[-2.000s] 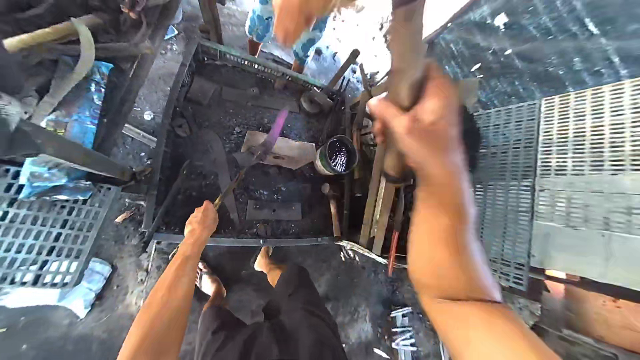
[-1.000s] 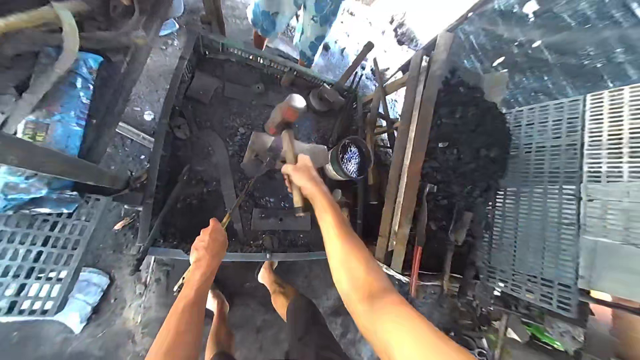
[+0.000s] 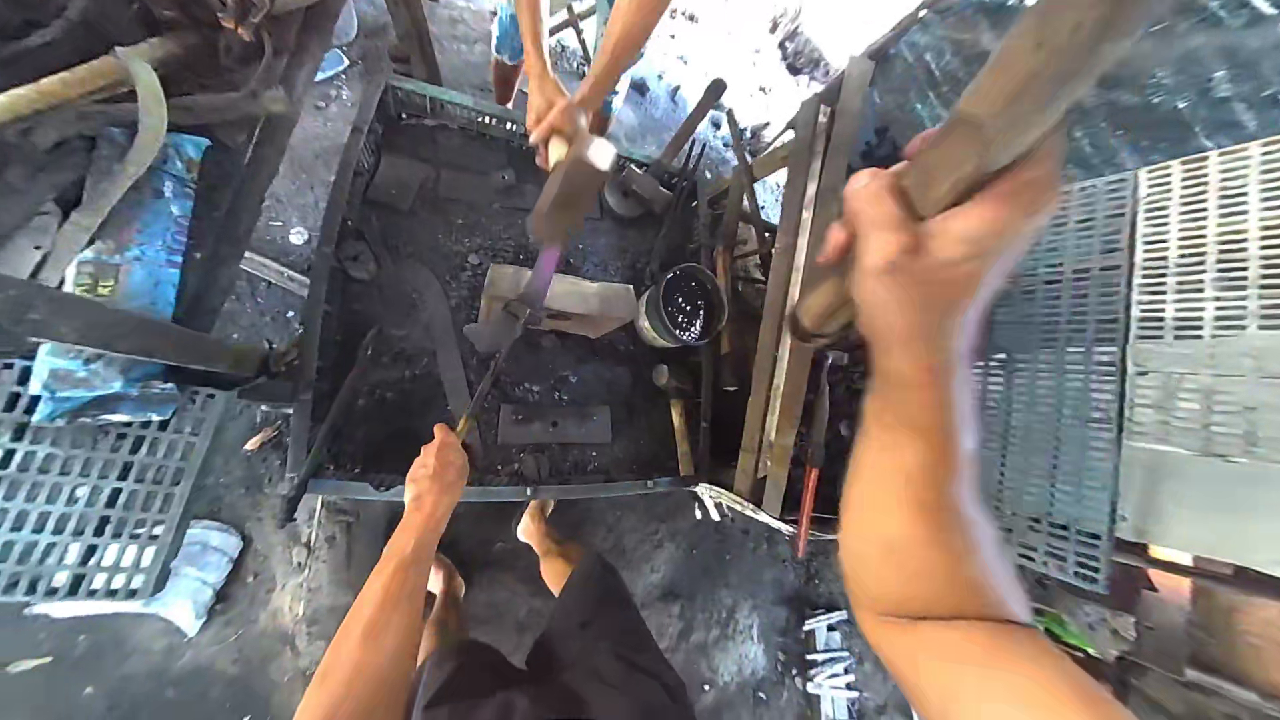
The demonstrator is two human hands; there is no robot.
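Note:
My left hand (image 3: 437, 472) is closed round the near end of long thin tongs (image 3: 488, 385). Their far jaws hold a glowing, purple-looking metal piece (image 3: 543, 273) over a pale metal anvil block (image 3: 588, 303). Raised at the right, my right hand (image 3: 925, 235) grips the wooden handle of a hammer (image 3: 985, 130); its head is out of view. Across the pit a co-worker's two hands (image 3: 558, 120) hold a sledgehammer (image 3: 572, 190), whose head overlaps the far end of the glowing piece; whether they touch, I cannot tell.
Right of the anvil stands a can of dark liquid (image 3: 685, 305). A small hammer (image 3: 677, 415) and flat metal plate (image 3: 555, 424) lie nearer me. Wooden planks (image 3: 785, 330) run along the right side, with plastic grating (image 3: 1050, 380) beyond. A long blade (image 3: 120, 325) juts in from the left.
My right hand has risen from above the anvil to the upper right with its hammer. The co-worker's sledgehammer has come down over the metal piece. My left hand keeps its hold on the tongs.

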